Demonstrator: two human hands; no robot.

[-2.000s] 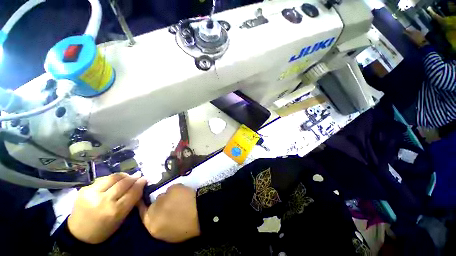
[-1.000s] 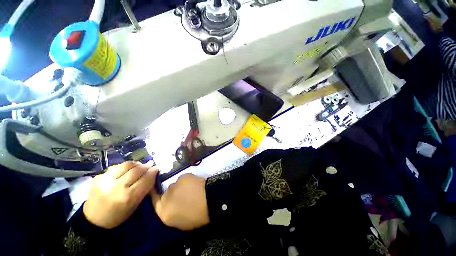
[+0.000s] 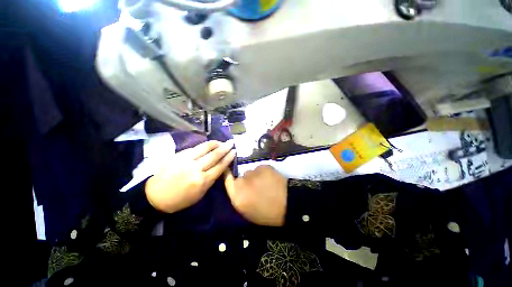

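Observation:
Dark purple cloth [image 3: 196, 216] lies under both hands and runs up to the needle area. My left hand [image 3: 185, 178] lies flat on it with fingers together, fingertips just in front of the presser foot [image 3: 209, 124]. My right hand [image 3: 259, 195] is beside it, fingers curled, with thumb and fingertips at the cloth's right edge, where a narrow dark fold stands up between the hands. The white sewing machine [image 3: 314, 50] spans the top of the view. A small block [image 3: 236, 124] sits right of the needle.
Scissors with red-orange handles [image 3: 276, 136] lie right of the needle. Beyond them are a white chalk disc [image 3: 333, 114], a yellow-orange packet [image 3: 360, 148] and a dark smartphone [image 3: 384, 101]. Dark cloth [image 3: 73, 112] hangs at the left. A lamp [image 3: 77, 4] glares at top left.
The camera view has shifted, so the machine and hands appear further right and the needle area closer. Both hands remain on the cloth, close together at the needle.

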